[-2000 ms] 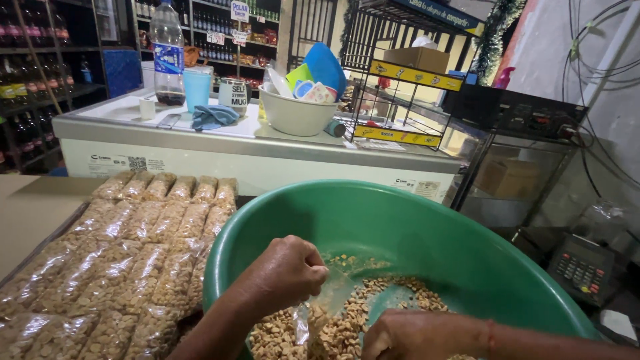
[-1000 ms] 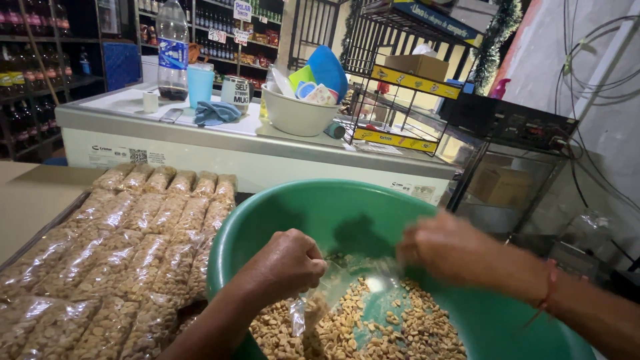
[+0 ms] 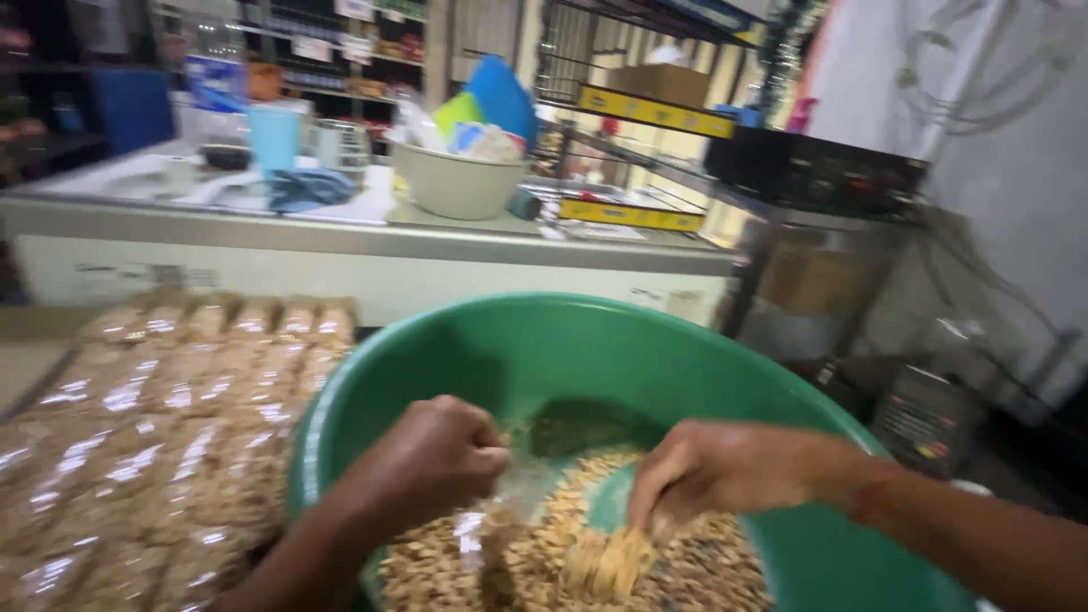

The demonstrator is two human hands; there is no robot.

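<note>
A large green plastic basin (image 3: 544, 340) holds loose peanuts (image 3: 714, 561), or pieces much like them. Over the basin's left part, my left hand (image 3: 450, 450) is closed on the top of a clear plastic bag (image 3: 489, 535), whose lower part is partly filled and hangs against the peanuts. My right hand (image 3: 705, 476) points down over the middle right, its fingers bent and blurred; a pale yellow clump of pieces shows just under the fingertips, and I cannot tell whether they are gripped. Filled clear bags (image 3: 187, 408) lie in rows left of the basin.
Behind the basin stands a white chest freezer (image 3: 382, 263) with a pale tub (image 3: 459, 178), a blue cup (image 3: 274, 140), a blue cloth (image 3: 310, 189) and a bottle (image 3: 217, 93) on top. A wire rack (image 3: 633, 212) stands there too. A card terminal or keypad (image 3: 918, 416) is at right.
My right hand was raised and blurred at the basin's right side one second ago; it is now down over the peanuts. My left hand still holds the bag. The view has tilted somewhat.
</note>
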